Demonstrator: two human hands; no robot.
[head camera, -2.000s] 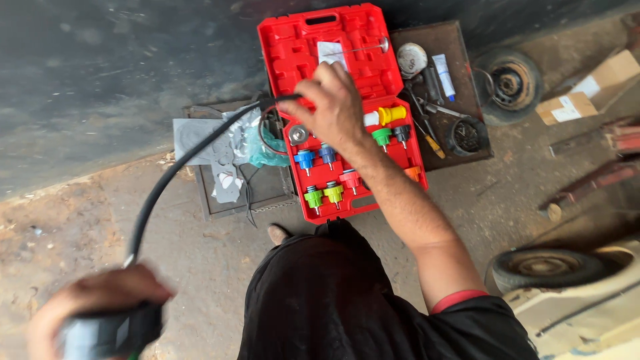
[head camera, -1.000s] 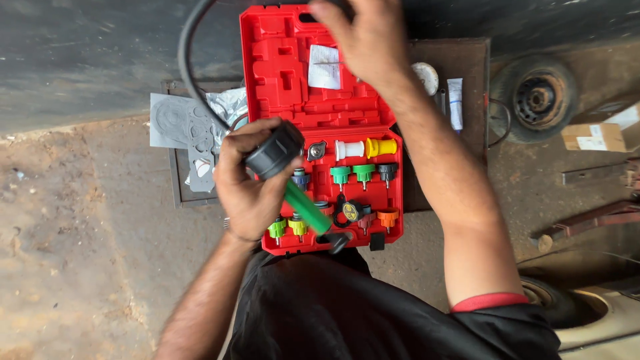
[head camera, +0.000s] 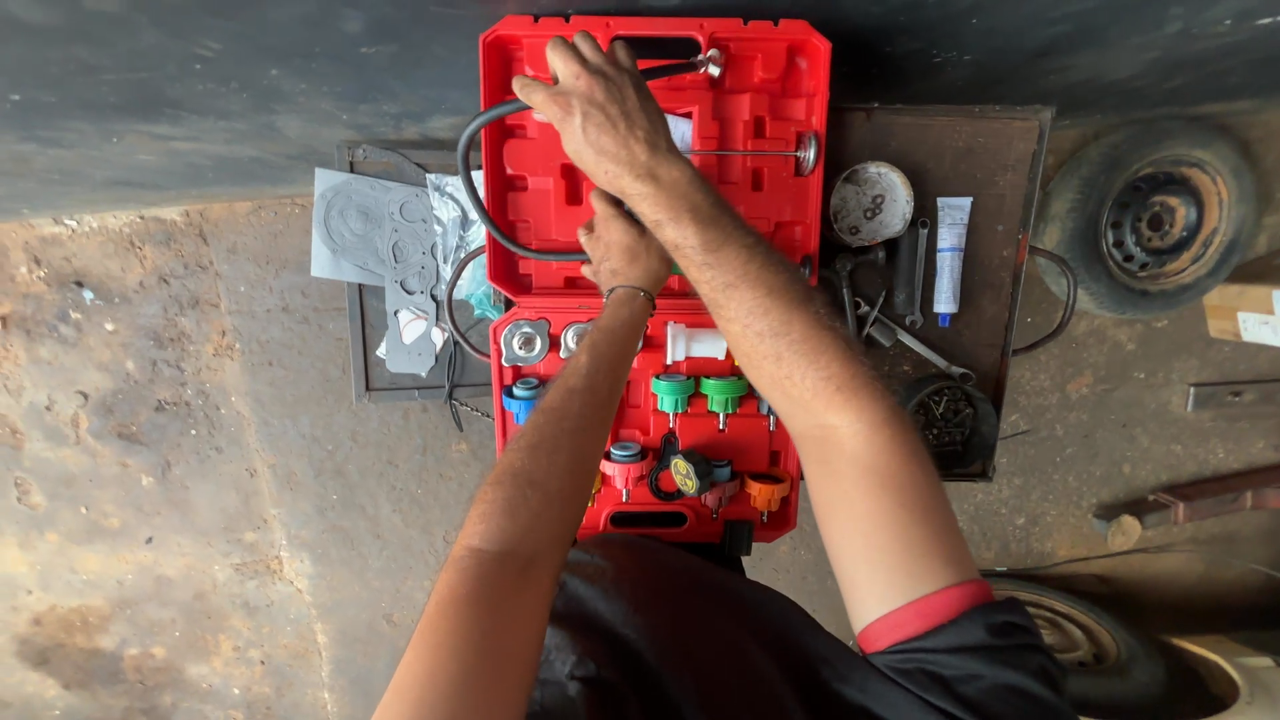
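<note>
A red plastic tool case (head camera: 810, 400) lies open, its lid at the top. In the lid my left hand (head camera: 625, 245) grips a hand pump mostly hidden beneath it; only a bit of green shows. Above it, my right hand (head camera: 605, 110) has its fingers over a black rubber hose (head camera: 470, 180), which loops left and ends in a metal fitting (head camera: 711, 64). A thin metal rod with a round head (head camera: 806, 153) lies in the lid. The lower half holds green adapters (head camera: 723, 394), a white adapter (head camera: 695, 343), an orange adapter (head camera: 767, 491) and a metal cap (head camera: 525, 343).
A metal tray (head camera: 1020, 200) at right carries a round tin (head camera: 872, 203), a tube (head camera: 952, 260), a combination wrench (head camera: 919, 270) and a bowl of small hardware (head camera: 945, 420). Gasket sheets (head camera: 365, 230) lie left of the case. A wheel (head camera: 1150, 215) rests on the floor at far right.
My left hand has moved up with the pump, from over the adapters to the lid. The hose, raised above the case a second ago, is now looped at the lid under my right hand.
</note>
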